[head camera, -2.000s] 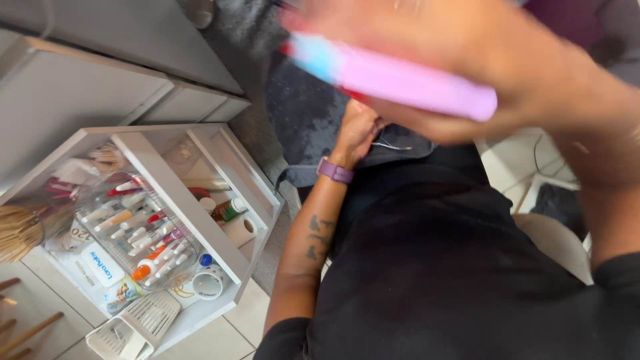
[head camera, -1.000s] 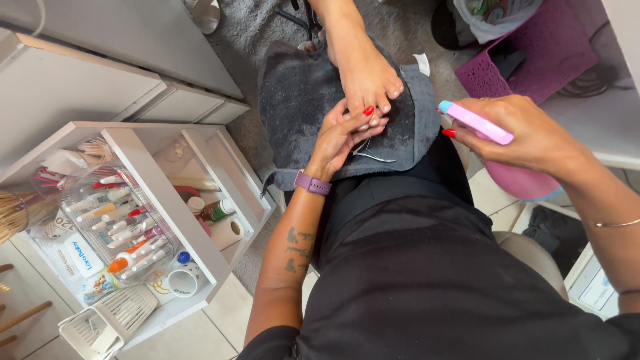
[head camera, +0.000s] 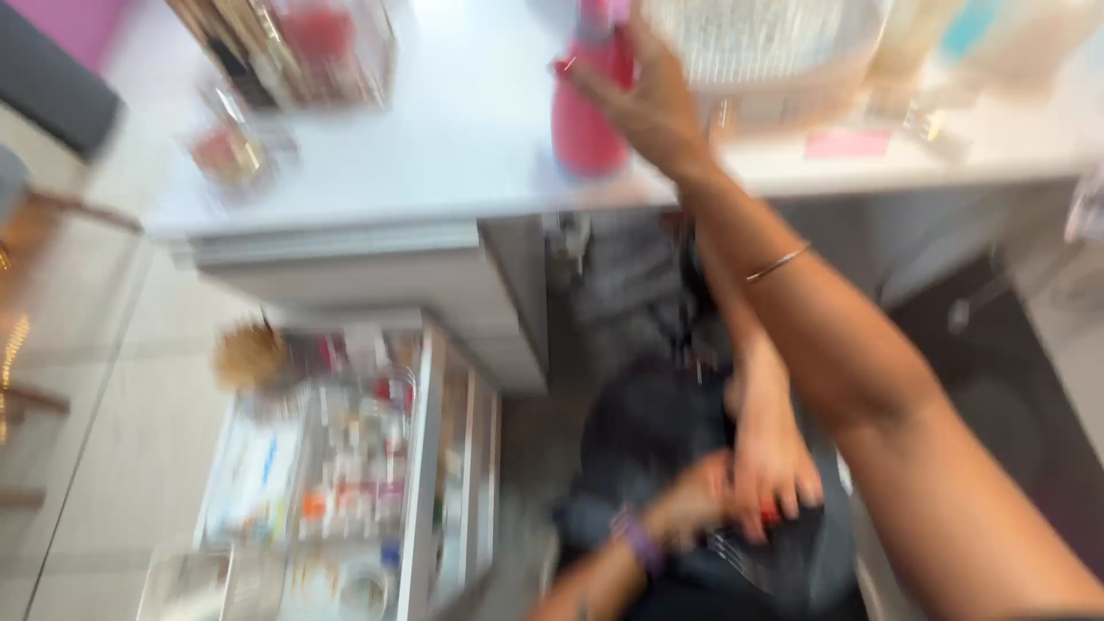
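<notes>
Much of the head view is motion-blurred. My right hand (head camera: 651, 108) is at a pink spray bottle (head camera: 591, 121) that stands on the white table top (head camera: 431, 147); its fingers are spread beside the bottle's upper part, and whether they grip it is unclear. Low in the view, my left hand (head camera: 694, 500), with a purple band at the wrist, holds the toes of another person's bare foot (head camera: 772, 440). The foot rests over a dark grey towel (head camera: 802, 552) on my lap. White strands lie on the towel near my left fingers.
An open white drawer (head camera: 423, 483) at the lower left holds bottles and a clear organizer. On the table stand a clear brush holder (head camera: 371, 60), a small jar (head camera: 228, 155) and a round lamp-like device (head camera: 776, 52). A wooden chair (head camera: 52, 216) is at the far left.
The view has swung toward the table top. My right hand, which held the pink bottle over my lap a second ago, has moved with it to the table. My left hand stays at the foot.
</notes>
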